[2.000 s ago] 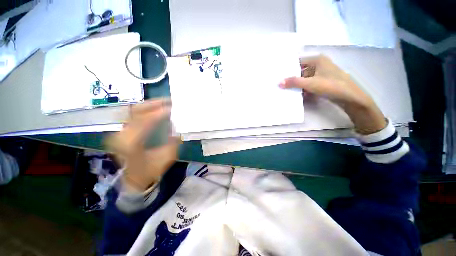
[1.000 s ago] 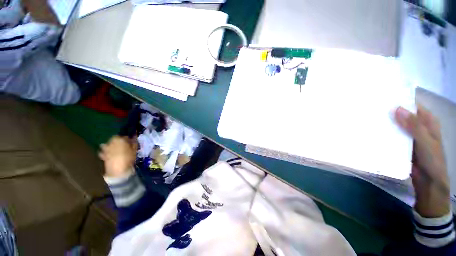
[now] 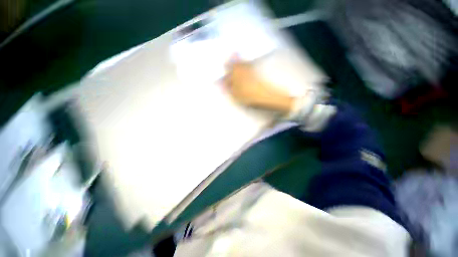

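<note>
The picture is strongly blurred. My right hand (image 3: 246, 88) reaches in from the right, its fingertips at the lower edge of a white panel (image 3: 221, 47). Whether the fingers grip the panel cannot be made out. The panel lies towards the far right part of a large beige-grey backing board (image 3: 150, 120), with a dark smudge at its upper left corner. My left hand is not in view.
More white panels (image 3: 30, 201) with blurred circuit parts lie at the left. The dark green bench top (image 3: 105, 231) shows around the backing board. Grey sheet-like material (image 3: 396, 45) is at the upper right. Part of another person (image 3: 437, 201) shows at the right edge.
The view has swung to the right. My right hand has moved from the near panel's right edge to a panel farther back. My left hand and the tape ring have left the picture.
</note>
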